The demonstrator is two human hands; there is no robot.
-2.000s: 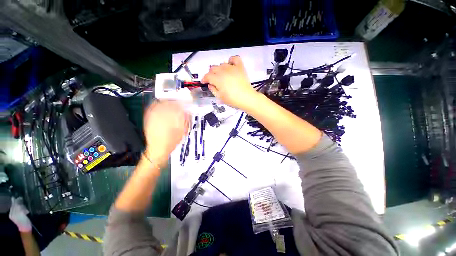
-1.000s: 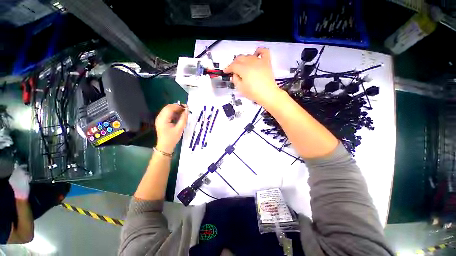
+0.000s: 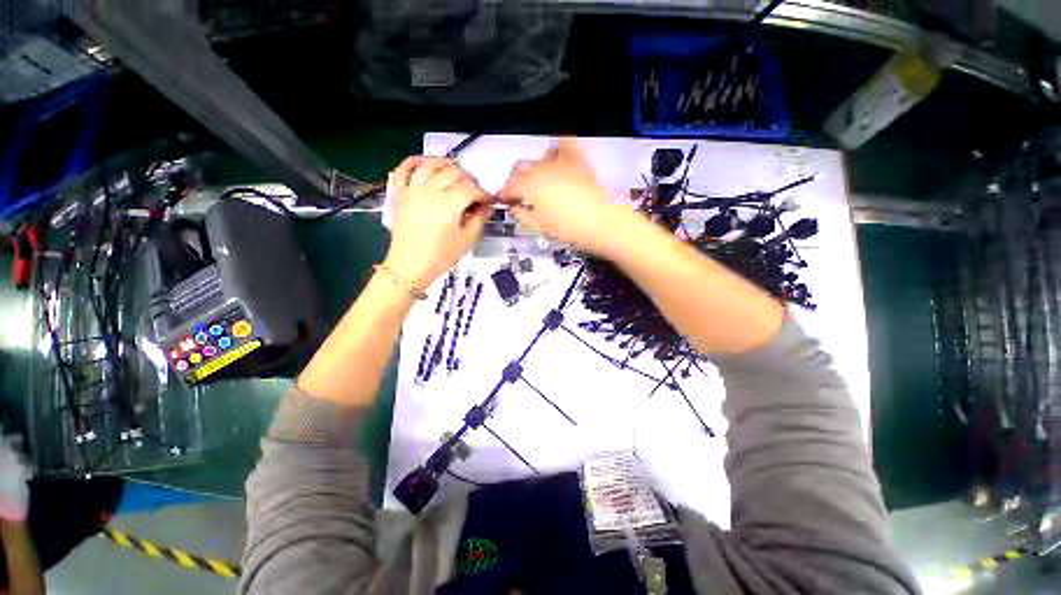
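My left hand [image 3: 439, 217] and my right hand [image 3: 559, 200] meet at the upper left of the white board. Their fingertips pinch the end of the black wire harness, where a little dark red shows between them. The harness [image 3: 512, 372] runs diagonally down to a black connector [image 3: 415, 490] at the board's lower left, with small dark blocks and thin tie tails along it. The white fixture block is mostly hidden behind my left hand. Several black strips [image 3: 449, 328] lie left of the harness, beside a square black part [image 3: 506, 286].
A black tangled pile [image 3: 710, 273] lies right of centre on the white board [image 3: 803, 395]. A blue parts bin [image 3: 710, 87] and a yellowish bottle [image 3: 890, 95] stand beyond. A boxy grey device [image 3: 250, 285] and bagged harnesses [image 3: 111, 337] are left. A person's arm shows lower left.
My left hand has moved up and right from the board's left edge to the harness end, beside my right hand. My right hand stays at the harness end. The camera view has shifted.
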